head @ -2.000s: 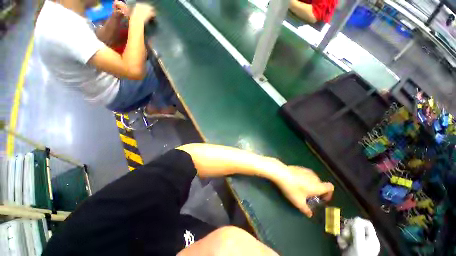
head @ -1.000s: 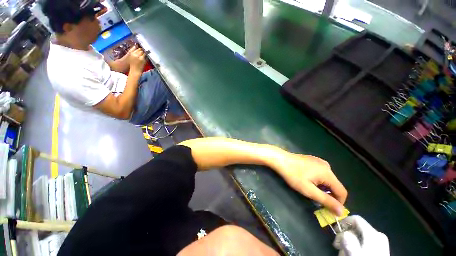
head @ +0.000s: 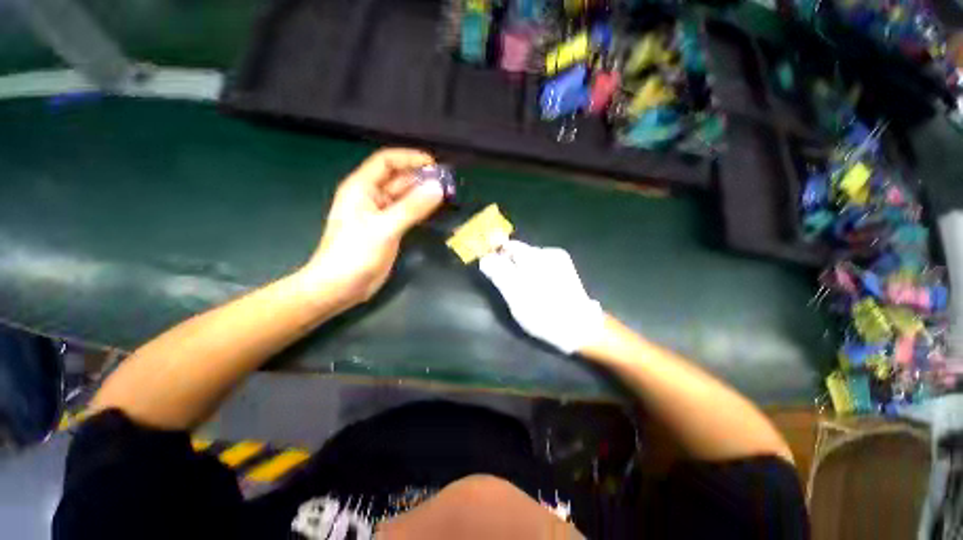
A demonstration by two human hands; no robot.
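My bare left hand (head: pixel 375 216) is over the green bench and holds a small dark shiny part (head: pixel 438 182) between thumb and fingers. My right hand (head: pixel 544 293), in a white glove, holds a yellow binder clip (head: pixel 480 234) by its handle end. The clip's yellow body points up and left, towards the left hand. A narrow gap shows between the clip and the dark part. The image is blurred, so finer detail of the dark part cannot be told.
A black compartment tray (head: pixel 348 74) lies beyond my hands, with coloured clips (head: pixel 567 90) in it. A loose pile of mixed clips (head: pixel 882 316) is at the right. An open cardboard box (head: pixel 871 475) is below the bench edge (head: pixel 444 378) at lower right.
The view has swung right, bringing the loose pile and box in and taking the seated person out. The yellow clip, close to my left fingers a second ago, is now apart from them.
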